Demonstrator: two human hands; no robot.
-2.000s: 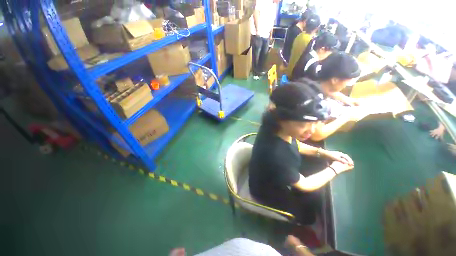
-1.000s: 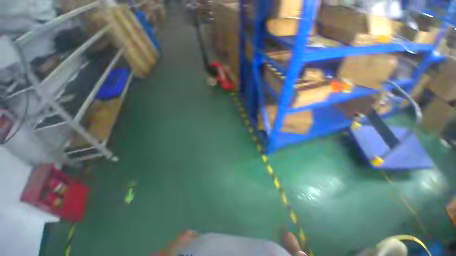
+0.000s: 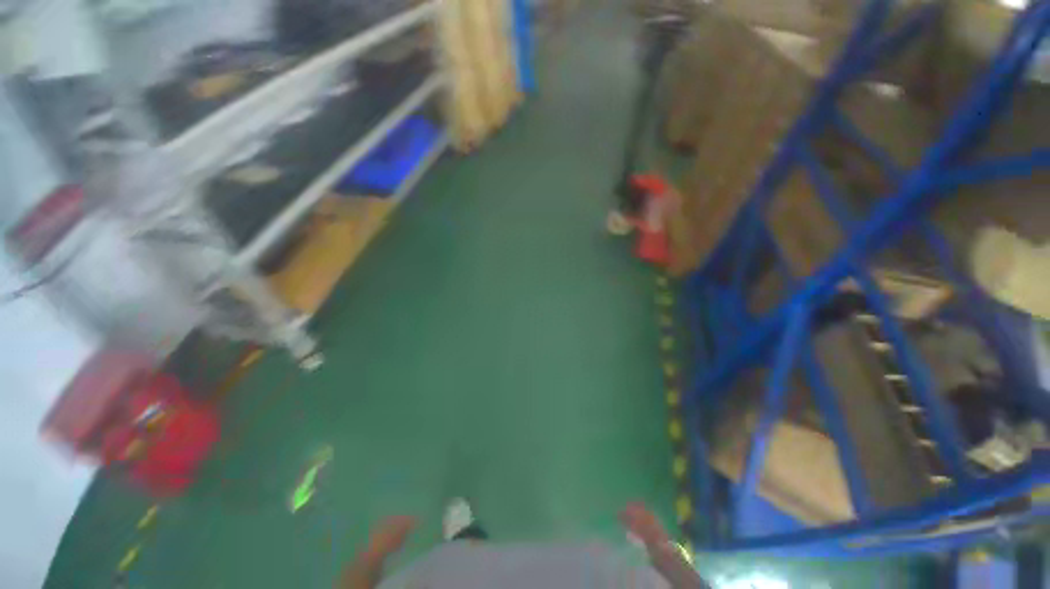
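Note:
My left hand (image 3: 383, 545) shows small and blurred at the bottom edge, left of my pale shirt front. My right hand (image 3: 651, 536) shows at the bottom edge, right of the shirt, also blurred. Nothing is seen in either hand, but the finger positions are too blurred to tell. A shoe tip (image 3: 459, 518) shows on the green floor between the hands. No carton is near the hands.
A blue rack (image 3: 794, 311) with cartons stands at right, beside yellow-black floor tape (image 3: 671, 391). A red pallet jack (image 3: 653, 221) stands farther up the aisle. White shelving (image 3: 322, 201) holding a blue crate (image 3: 392, 157) and a red box (image 3: 167, 443) are at left.
The view has turned left from the bench and seated people to the aisle. The blue rack and pallet jack now appear closer. The platform trolley has left the view.

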